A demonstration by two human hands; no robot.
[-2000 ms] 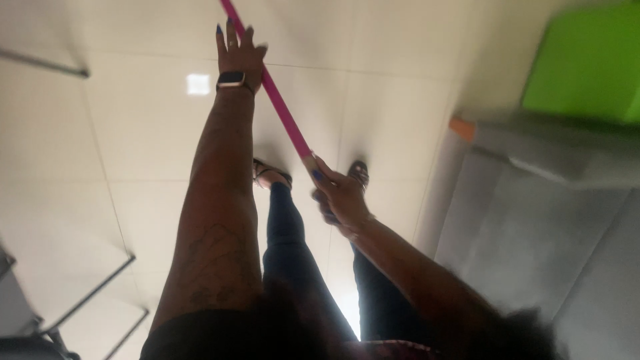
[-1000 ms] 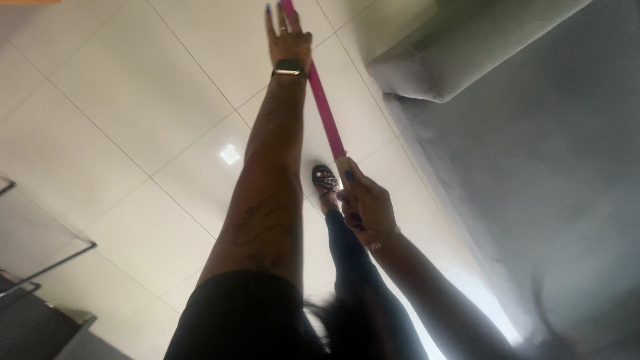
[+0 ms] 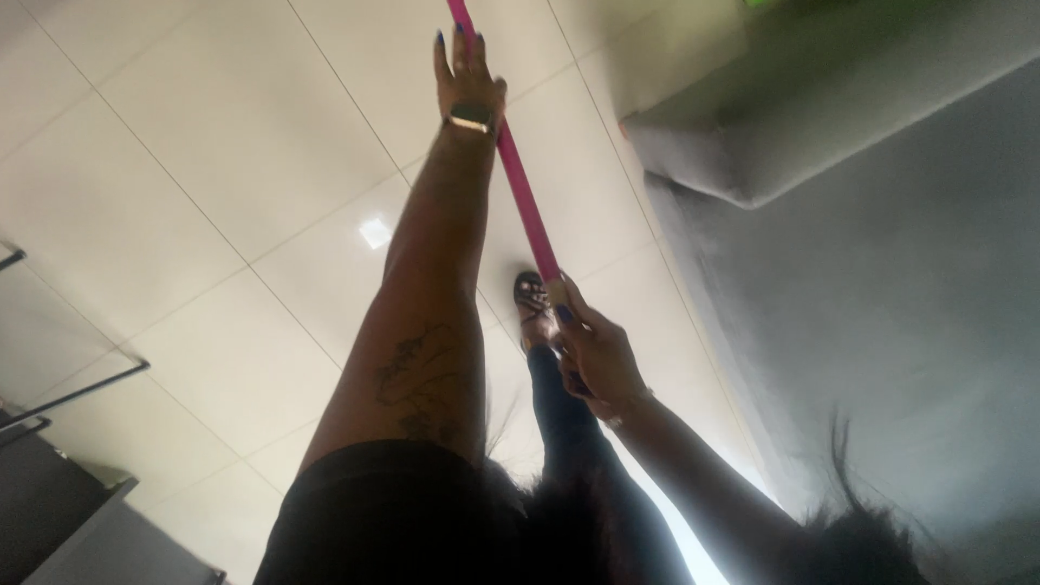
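Observation:
A long pink pole (image 3: 526, 207) runs from the top edge down to a pale end section. My right hand (image 3: 601, 357) is closed around that lower end, at right of centre. Farther up, my left hand (image 3: 470, 85), with a watch at the wrist, lies over the pole. Its fingers are straight and apart, and the palm side is hidden, so its grip is unclear. The pole's far end is out of view. Below the pole's lower end, one foot in a dark strappy sandal (image 3: 532, 292) stands on the floor.
Pale floor tiles (image 3: 195, 195) lie beneath me, with a small bright reflection. A large grey upholstered seat (image 3: 877, 268) fills the right side. Dark metal bars (image 3: 77, 394) and a dark grey piece of furniture (image 3: 49, 504) stand at the lower left.
The view has turned markedly since the oldest frame. Both hands remain at the pole. Two feet showed in the oldest frame; one shows now.

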